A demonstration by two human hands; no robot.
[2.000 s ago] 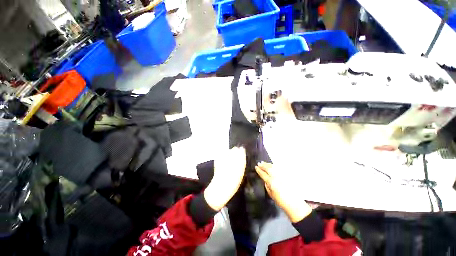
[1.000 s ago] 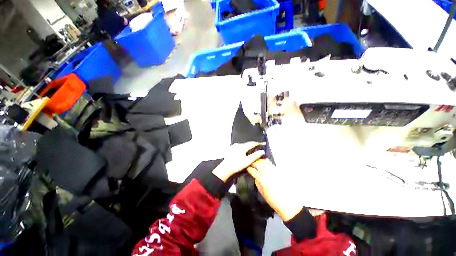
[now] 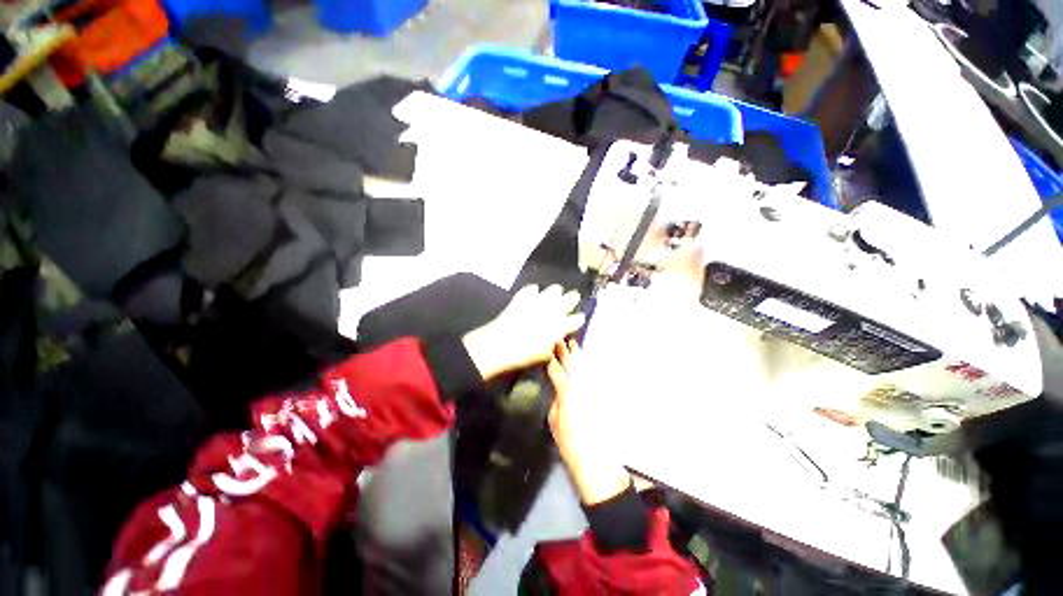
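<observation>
A black fabric panel [image 3: 437,305] lies on the white sewing table, and black fabric also runs up past the left end of the sewing machine head [image 3: 816,279]. My left hand [image 3: 525,331] lies palm down on the black fabric just in front of the needle area, fingers towards the presser foot. My right hand [image 3: 574,408] is at the fabric's right edge, fingertips close to my left fingers. The fabric's near end hangs over the table edge, with camouflage showing on it. The needle and the fabric under my fingers are hard to make out.
A heap of black and camouflage pieces [image 3: 233,221] lies left. Blue bins [image 3: 629,37] stand behind the table, an orange bin [image 3: 111,44] at upper left. A thin metal tool [image 3: 797,452] and dark cords lie right of the needle.
The view has turned, so the machine appears tilted. The black panel now lies flatter, further left on the table. My left hand has moved from beside my right fingers to flat on the fabric.
</observation>
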